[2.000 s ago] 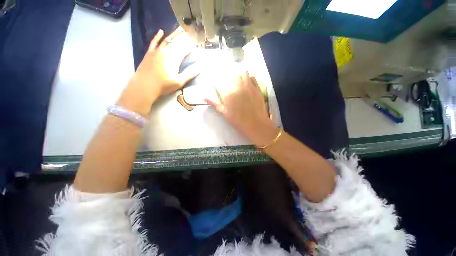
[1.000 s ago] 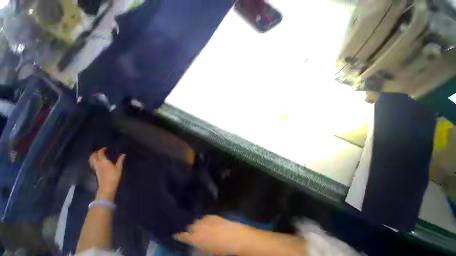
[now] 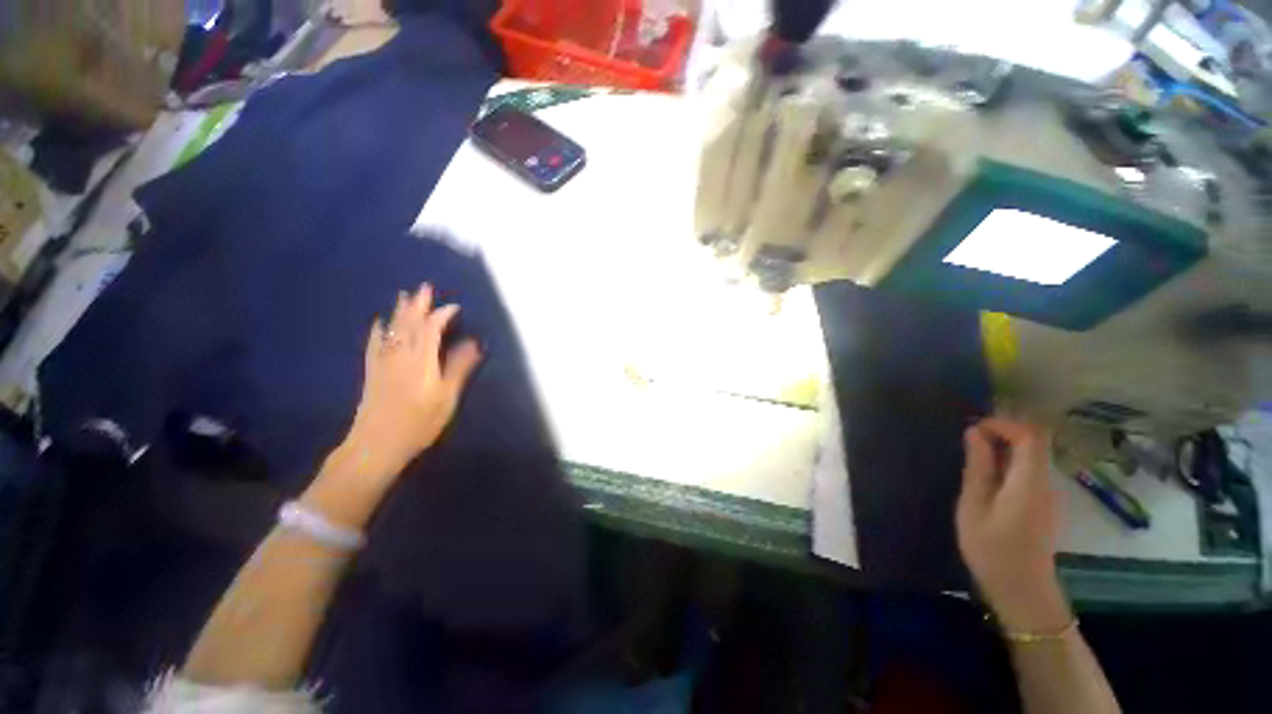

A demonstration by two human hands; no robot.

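Observation:
Long dark navy panels (image 3: 265, 293) lie over the left side of the white table and hang over its front edge. My left hand (image 3: 414, 374) rests on them with its fingers spread. A stack of narrow dark navy pieces (image 3: 900, 419) with a white side lies right of the needle area. My right hand (image 3: 1007, 481) is at the right edge of this stack, with thumb and fingertips curled close together; whether cloth is between them cannot be told. The cream sewing machine (image 3: 823, 168) stands across the upper right, with white glare under its head.
A phone (image 3: 530, 147) lies at the upper left of the table, before a red-orange basket (image 3: 593, 45). The green-framed control panel (image 3: 1039, 248) glows white. A green-and-blue tool (image 3: 1112, 498) and dark looped scissors (image 3: 1211, 467) lie at far right. The green front edge (image 3: 698, 509) crosses below.
The view has swung back towards the machine. My left hand has come up from below the table's edge onto navy cloth. My right hand has moved to the right beside the narrow stack.

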